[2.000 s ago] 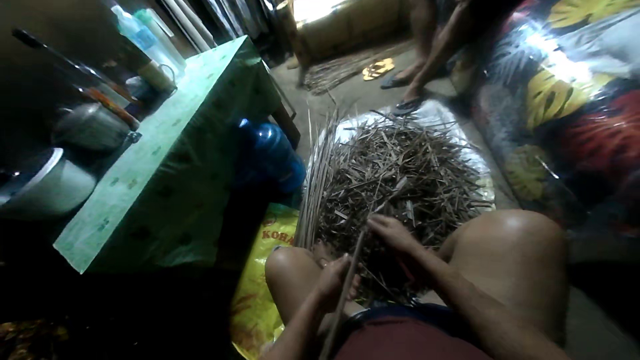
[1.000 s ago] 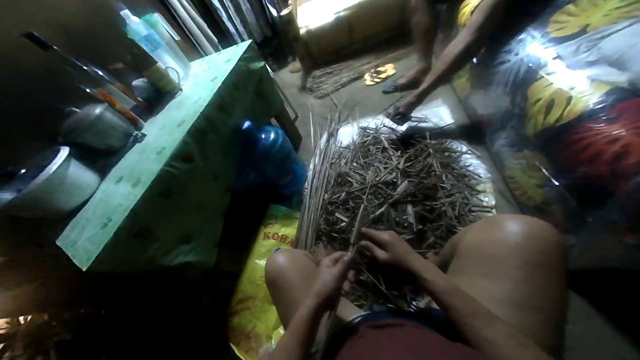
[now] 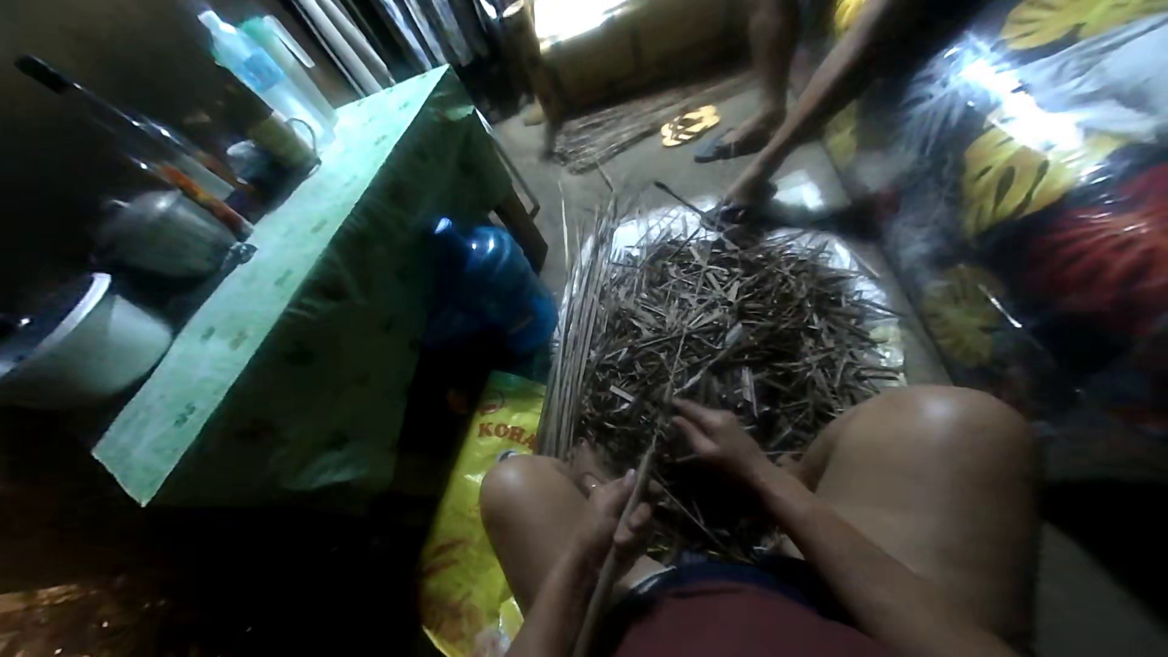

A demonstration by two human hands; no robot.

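Observation:
My left hand (image 3: 620, 516) is closed around a long thin dry stalk (image 3: 604, 584), which slants up over my lap toward the heap. Just right of the stalk's upper part is my right hand (image 3: 716, 438), fingers bent; whether it grips the stalk or a strip of it cannot be told. Beyond both hands a heap of dry, broken plant pieces (image 3: 730, 319) lies on a pale sheet (image 3: 643, 233). Longer straight stalks (image 3: 577, 338) lie along the heap's left side.
A yellow printed sack (image 3: 479, 520) lies beside my left knee. Left of it stands a table with a green cloth (image 3: 274, 283), bearing pots and bottles; a blue plastic container (image 3: 497, 283) is beside it. Another person's hand (image 3: 748, 196) reaches to the heap's far edge, near a yellow slipper (image 3: 691, 126).
The other person's arm, not reaching to the heap two seconds ago, now reaches down to its far edge. My right hand has shifted slightly along the stalk area.

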